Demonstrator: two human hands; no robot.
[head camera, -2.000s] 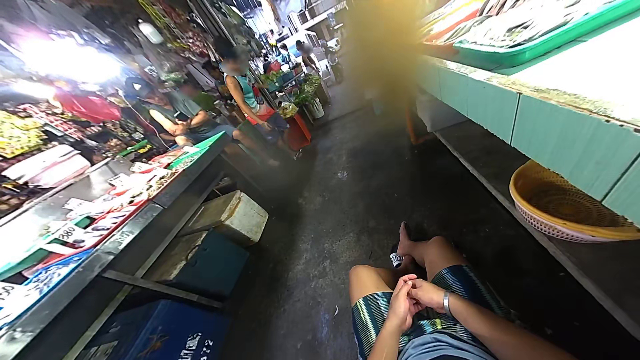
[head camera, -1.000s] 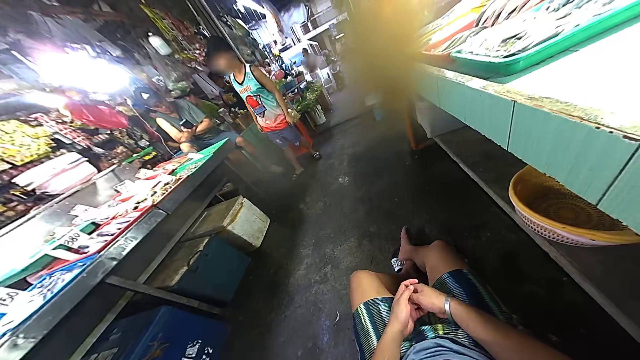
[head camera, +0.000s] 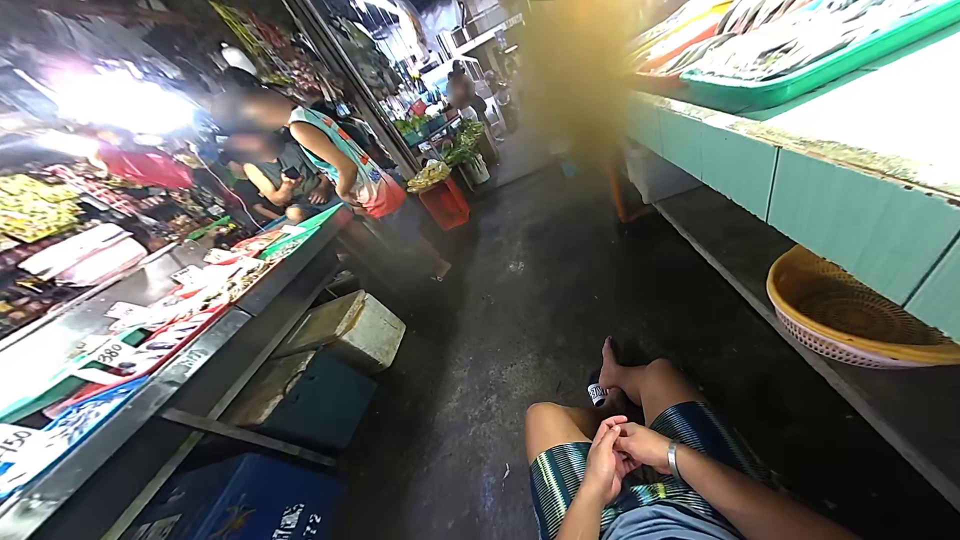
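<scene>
My left hand (head camera: 606, 463) and my right hand (head camera: 643, 446) rest together over my lap, their fingers touching and partly overlapping. No object shows in either one, though the palms are partly hidden. A silver band (head camera: 673, 459) circles my right wrist. Beneath the hands are my dark patterned shorts (head camera: 562, 474) and the hem of a grey-blue shirt (head camera: 664, 523). Beyond them, one bare foot (head camera: 609, 366) shows beside a dark slipper with a white lettered strap (head camera: 597, 394).
At right, a tiled counter (head camera: 825, 199) bears a green tray of fish (head camera: 787, 96), with woven plastic baskets (head camera: 795, 319) underneath. At left, a seafood stall (head camera: 217, 330) stands above cooler boxes (head camera: 375, 330). A person in a sleeveless top (head camera: 337, 150) leans there, near seated people. A yellowish blur hides part of the aisle.
The person in the sleeveless top, in the aisle a second ago, now bends over the far end of the left stall. My hands remain together over my lap.
</scene>
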